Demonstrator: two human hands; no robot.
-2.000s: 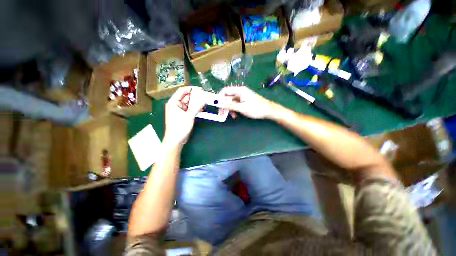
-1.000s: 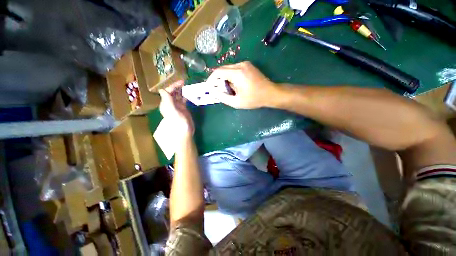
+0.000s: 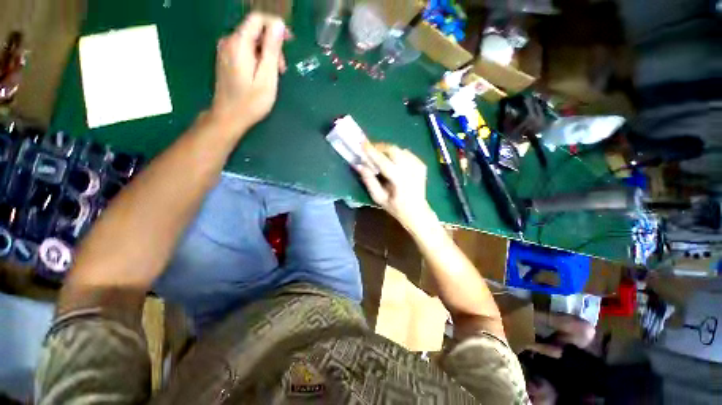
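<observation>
My right hand (image 3: 397, 176) holds a small white device (image 3: 347, 140) by its near end, tilted, above the green mat (image 3: 301, 111) near the front edge. Its far end shows a dark spot. My left hand (image 3: 249, 71) is apart from it, over the far left part of the mat, with the fingers curled and the fingertips close together. Whether a small part is between them is too blurred to tell.
A white perforated card (image 3: 125, 75) lies left. Small copper-red parts (image 3: 356, 65) and clear containers (image 3: 368, 28) are at the far edge. A long-handled hammer (image 3: 450, 166) and blue-handled pliers (image 3: 450, 130) lie right. Dark ring parts (image 3: 59, 190) are below left. A blue stool (image 3: 546, 269) stands lower right.
The view has turned. My hands, close together on the white device before, are now apart. My right hand has brought the device towards the front edge; my left hand has let go of it.
</observation>
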